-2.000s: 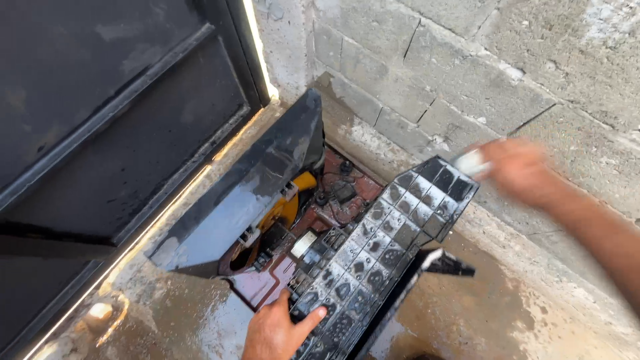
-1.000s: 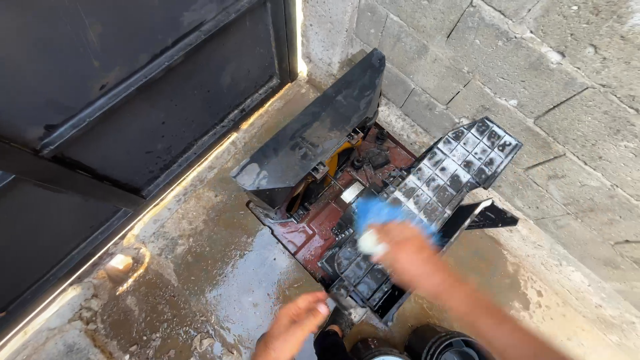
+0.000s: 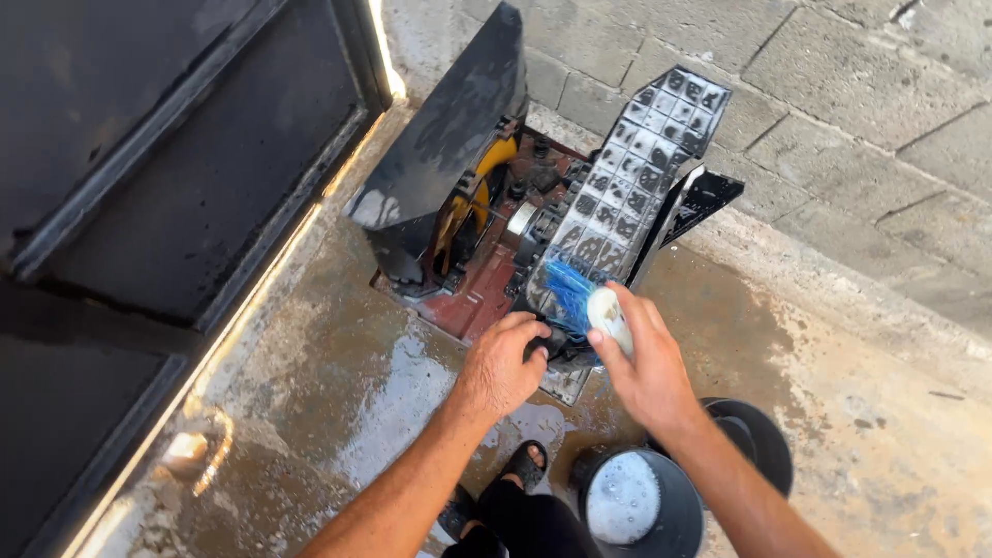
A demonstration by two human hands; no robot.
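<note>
My right hand (image 3: 643, 360) grips the white handle of a brush (image 3: 608, 314); its blue bristles (image 3: 570, 287) touch the lower end of a black gridded plastic panel (image 3: 620, 182) wet with suds. My left hand (image 3: 508, 360) is closed on the near lower edge of the machine, left of the brush; its exact hold is partly hidden. The machine has a reddish base (image 3: 473, 298), yellow curved parts (image 3: 496, 155) and a smooth black side panel (image 3: 457, 132) standing on its left. A black flap (image 3: 701, 203) juts out at the right.
Two black buckets stand near my feet, one holding foamy water (image 3: 624, 496), the other (image 3: 756, 438) behind it. A dark metal door (image 3: 209, 155) is at left, a concrete block wall (image 3: 852, 116) at right. The concrete floor (image 3: 310, 341) is wet. A pale lump (image 3: 186, 449) lies near the door.
My left hand, off the machine one second ago, now rests on its near edge. The brush has moved from the panel's middle to its lower end.
</note>
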